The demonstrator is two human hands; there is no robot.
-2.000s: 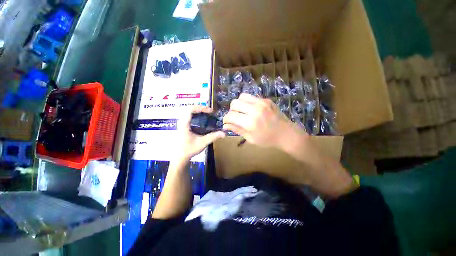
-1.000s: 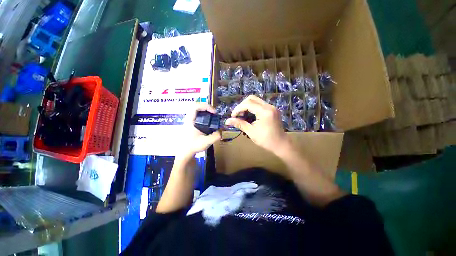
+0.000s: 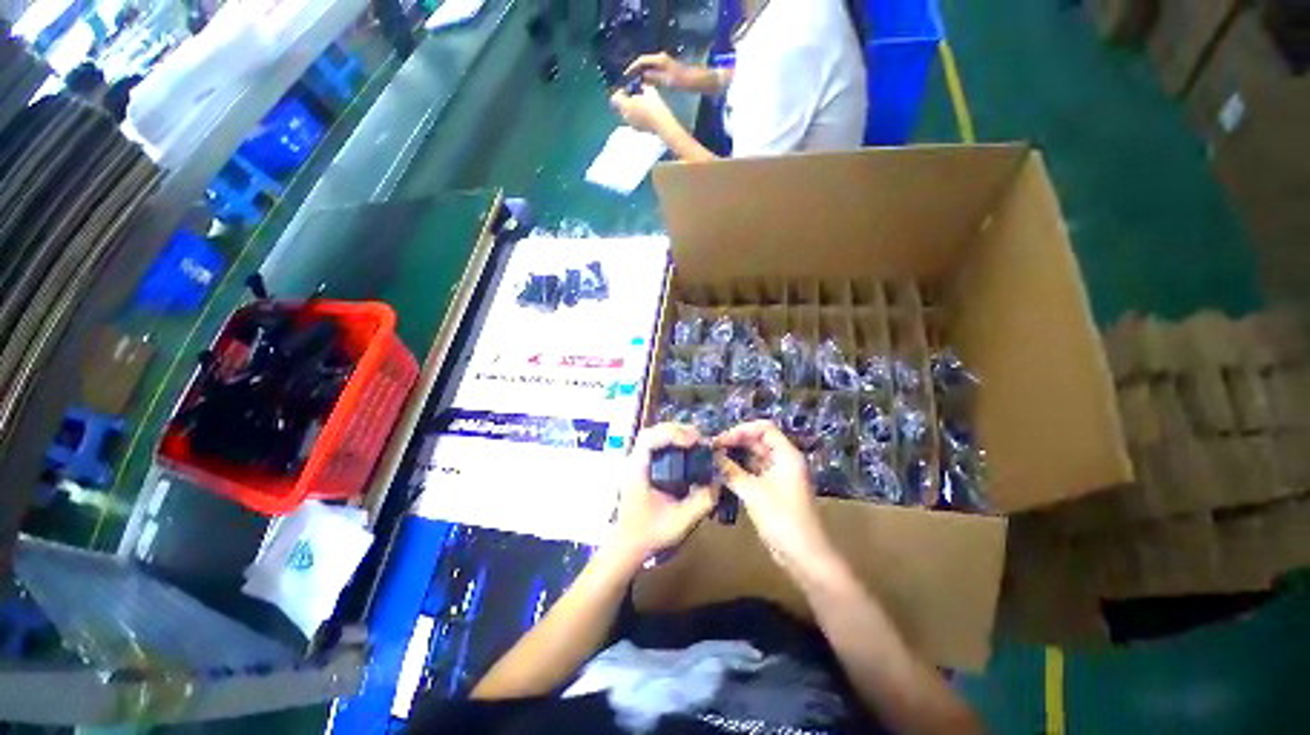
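Observation:
A black power adapter (image 3: pixel 681 470) is in my left hand (image 3: pixel 654 495), with my palm and fingers around it. My right hand (image 3: pixel 766 481) pinches the adapter's thin black cable (image 3: pixel 730 474) at the block's right side. Both hands are over the near left edge of the open brown carton (image 3: pixel 848 553). Cardboard dividers (image 3: pixel 838 297) form cells in it, and bagged adapters (image 3: pixel 869 376) stand in the middle and near rows. The back row's cells show no adapters. Whether film is around the held adapter is too blurred to tell.
A long printed box (image 3: pixel 539 359) lies left of the carton, with a picture of adapters on its white end. A red basket (image 3: pixel 381 409) of black adapters and a white packet (image 3: pixel 309 563) are further left. Another person (image 3: pixel 797 79) works behind the carton. Folded cardboard (image 3: pixel 1207 445) lies right.
The view has tilted up, so the other person shows and the carton sits lower. My right hand has drawn the cable in close to the adapter; its hanging loop no longer shows.

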